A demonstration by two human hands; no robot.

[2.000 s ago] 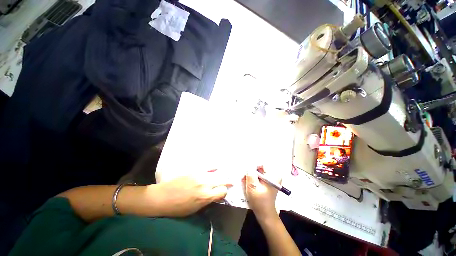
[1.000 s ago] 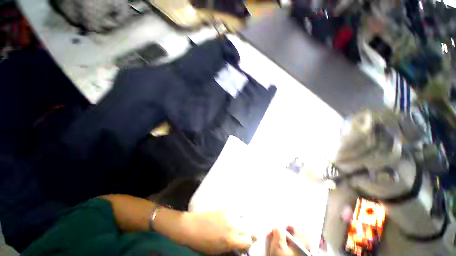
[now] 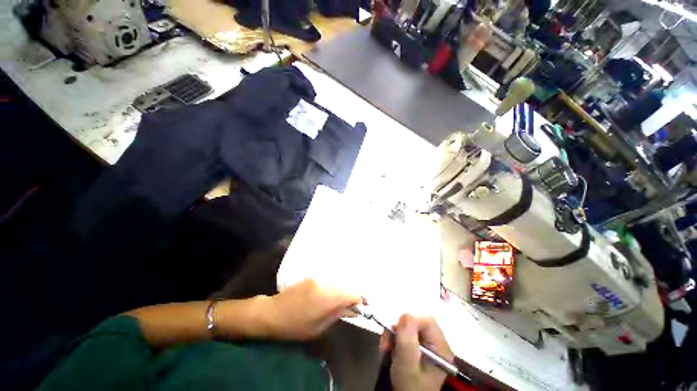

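Note:
A white sheet (image 3: 359, 252), washed out by glare, lies in front of me on the white machine table. My right hand (image 3: 416, 355) is at the table's front edge and grips a slim pen (image 3: 434, 357) with a dark end. My left hand (image 3: 309, 309) is at the sheet's near edge, its fingertips pinched on the pen's other end. The pen slants between both hands. Dark garment cloth (image 3: 260, 137) with a crumpled whitish patch (image 3: 308, 118) lies left of and behind the sheet.
A cream-white JUKI sewing machine (image 3: 554, 221) stands at right, its needle area beyond the sheet. A phone (image 3: 493, 273) with a red-orange screen lies on its bed. A grey board (image 3: 390, 80) is behind; an older machine (image 3: 99, 30) is at upper left.
My view has swung left, then partly back. The pen was in my right hand over the sheet; now it is lower, at the near edge, with my left fingertips on its other end.

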